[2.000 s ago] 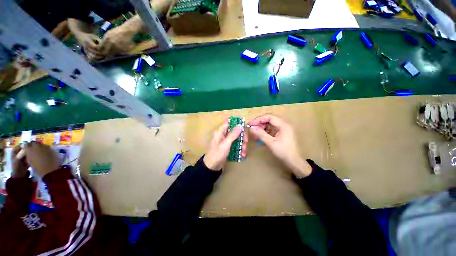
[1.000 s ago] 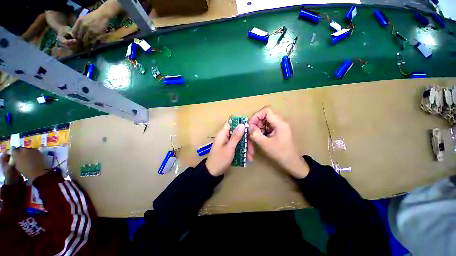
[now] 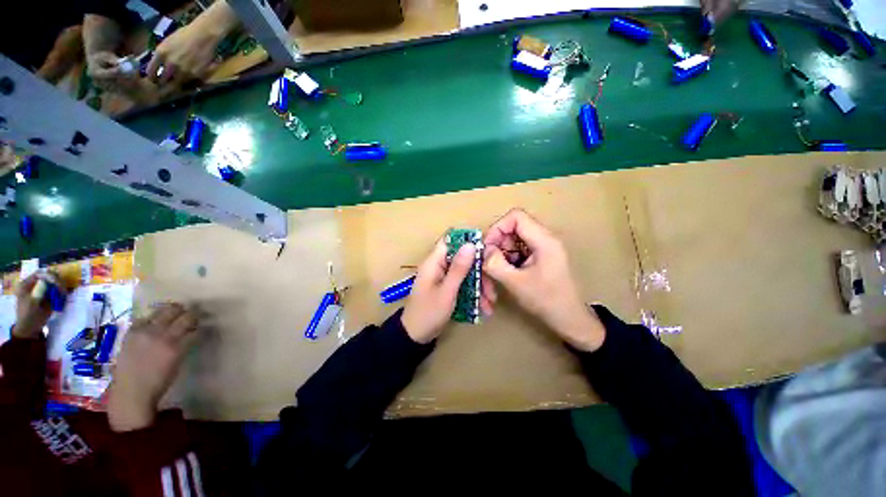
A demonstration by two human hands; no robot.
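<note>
My left hand [image 3: 434, 291] holds a green PCB panel [image 3: 466, 301] upright, with a row of pale pads along its right edge. My right hand [image 3: 537, 269] is at the panel's upper right edge, thumb and fingertips pinched together on thin dark leads [image 3: 515, 250]. The lead ends are hidden by the fingers. A blue battery [image 3: 397, 289] lies on the cardboard just left of my left hand. Another blue battery [image 3: 323, 315] with a white label and thin wires lies further left.
A green conveyor belt [image 3: 437, 146] with several blue batteries runs across behind the bench. A perforated metal upright [image 3: 146, 165] stands left. Beige pieces [image 3: 855, 199] lie far right. A neighbour's hand [image 3: 151, 354] reaches over the bench at left; other hands work across the belt.
The belt's batteries have moved right. The neighbour's hand has reached onto the bench where a green board lay. A battery beside my left hand has come into view. My hands stay at the panel.
</note>
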